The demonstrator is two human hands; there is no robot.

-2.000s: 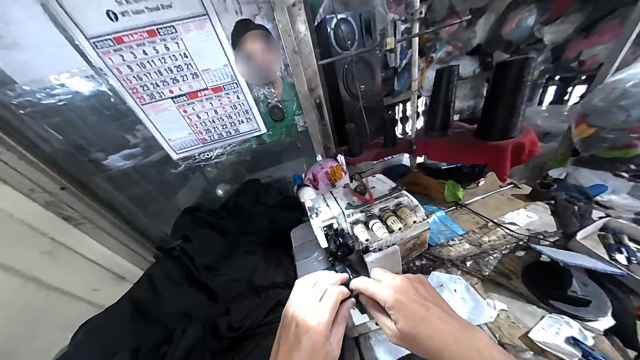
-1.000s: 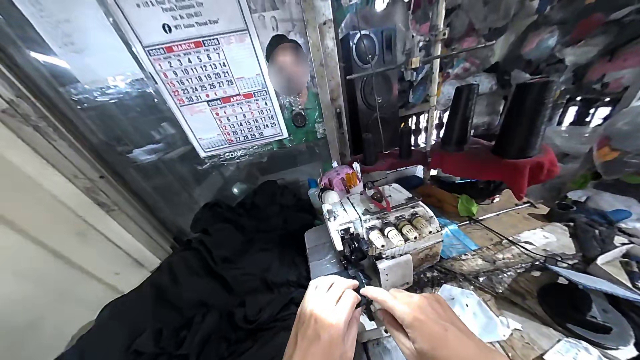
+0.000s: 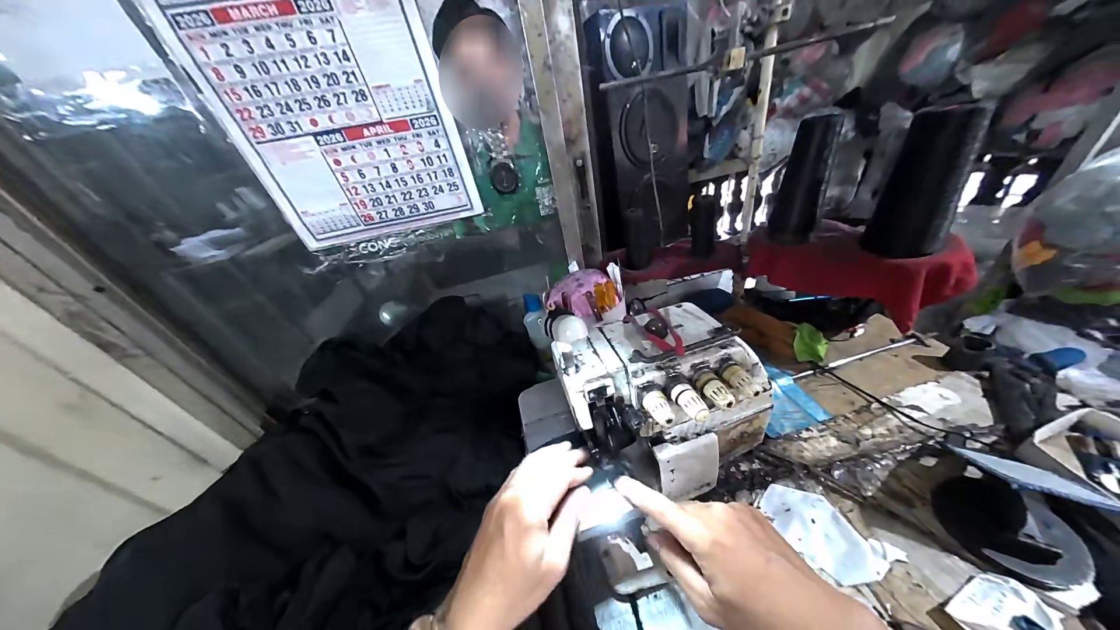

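Note:
A white overlock sewing machine (image 3: 604,359) with several tension dials stands at the centre. Just in front of its needle area are both hands. My left hand (image 3: 529,516) has its fingers bent over the small dark piece (image 3: 604,472) by the presser foot; whether it grips this piece is unclear. My right hand (image 3: 726,547) lies to the right, index finger stretched toward the same spot, other fingers curled. A large heap of black fabric (image 3: 385,472) lies left of the machine. Red-handled snips (image 3: 669,337) rest on the machine's top.
Black thread cones (image 3: 927,179) stand on a red cloth (image 3: 875,267) behind at right. Scraps, a cable and a white paper piece (image 3: 822,534) litter the table's right side. A tall speaker (image 3: 643,131) stands behind the machine. A calendar (image 3: 350,114) hangs on the glass at left.
The hands were close together at the needle area; now they are farther apart, and the right index finger is stretched out.

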